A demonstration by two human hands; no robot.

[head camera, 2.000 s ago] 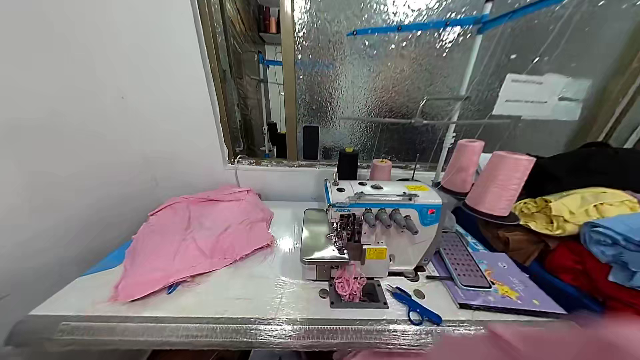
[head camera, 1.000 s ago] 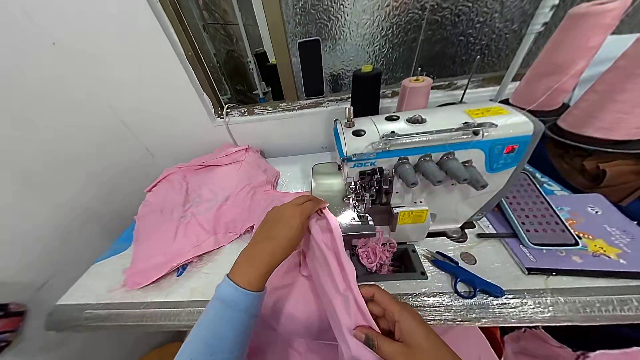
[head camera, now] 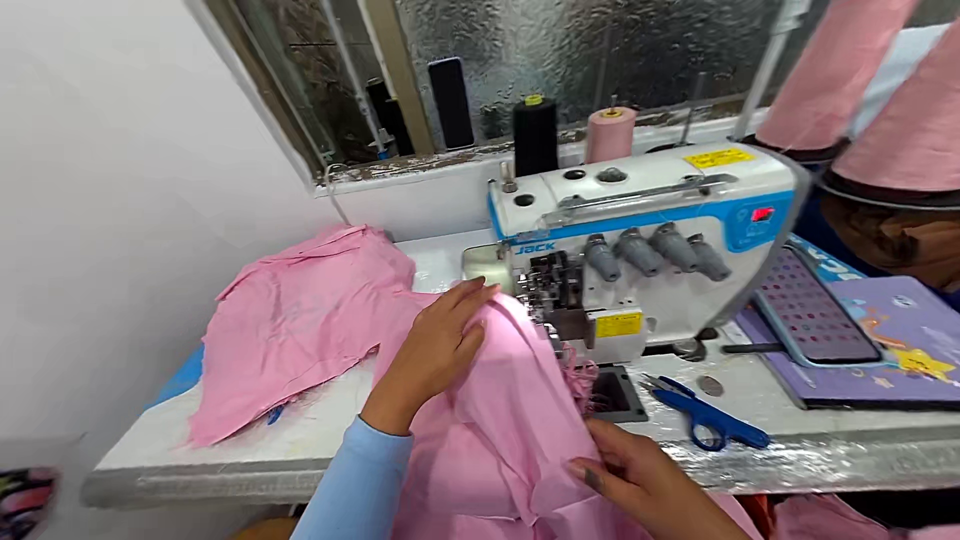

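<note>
Pink fabric (head camera: 502, 412) runs from below the table edge up to the needle area of a white and blue Jack overlock sewing machine (head camera: 660, 300). My left hand (head camera: 442, 337) lies on its upper part, fingertips at the fabric's edge just left of the presser foot area, which the fabric partly hides. Lower down, my right hand (head camera: 637, 472) pinches the fabric's right edge between thumb and fingers. Another pink cloth piece (head camera: 300, 322) rests on the table to the left. Pink trimmings (head camera: 579, 379) hang at the machine's front.
Blue thread snips (head camera: 709, 416) lie right of the machine, near a coin (head camera: 709, 385). A phone (head camera: 817, 307) rests on a purple notebook (head camera: 915, 330). Black (head camera: 535, 135) and pink thread spools (head camera: 610, 135) stand behind; large pink cones (head camera: 836, 75) rise at right.
Both hands and the held fabric have come into view since the first frame. Since the second, the fabric's upper edge lies closer against the machine. The view has moved nearer to the machine.
</note>
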